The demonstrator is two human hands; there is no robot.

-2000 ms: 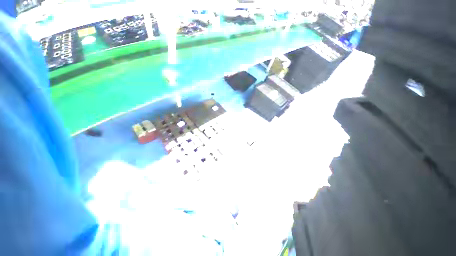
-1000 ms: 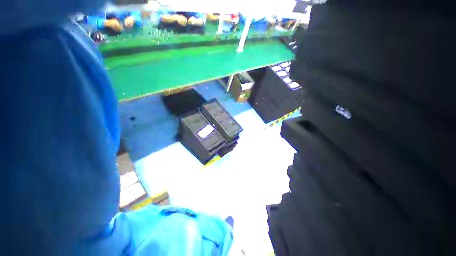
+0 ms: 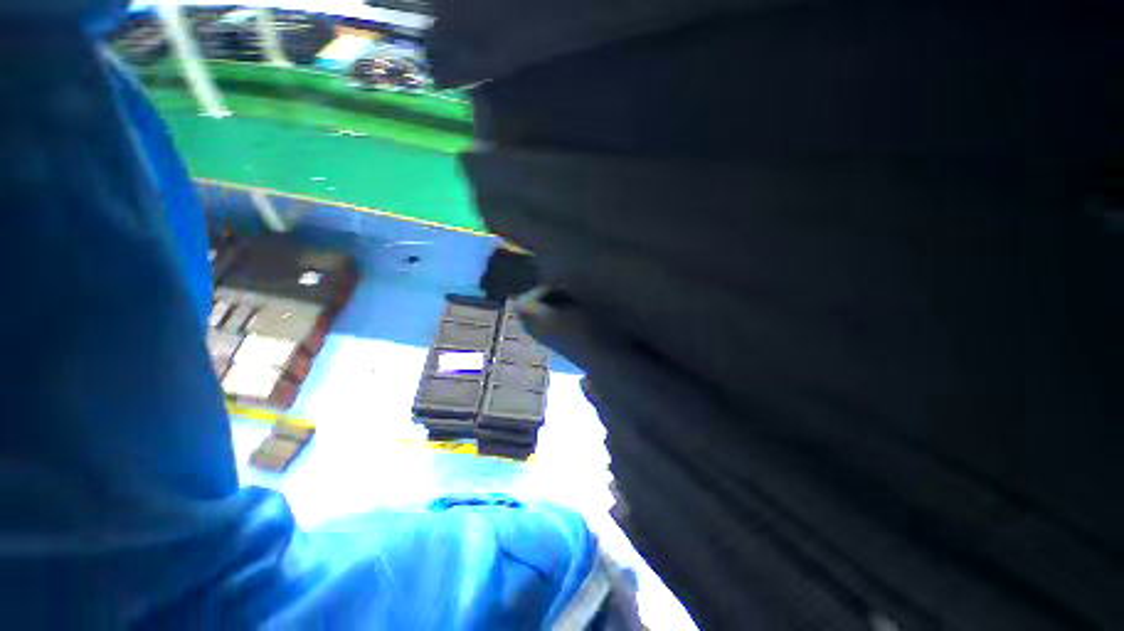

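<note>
A tall stack of black trays (image 3: pixel 789 296) fills the right side of the view, close to the camera and leaning. Its ridged left edge steps down towards the bottom. A blue sleeve (image 3: pixel 111 321) fills the left side, and more blue smock cloth (image 3: pixel 431 561) shows at the bottom centre. Neither of my hands can be made out. What supports the stack is hidden.
A green-topped bench (image 3: pixel 321 160) runs across the upper left, with blurred items on it. Low black tray stacks with a white label (image 3: pixel 483 382) stand on the glossy floor. Brown and white tray stacks (image 3: pixel 274 323) stand further left, near a yellow floor line.
The view has turned. The black stack now covers more of the picture, reaching further left. The low floor stacks appear from a different angle, and the brown and white trays show more fully.
</note>
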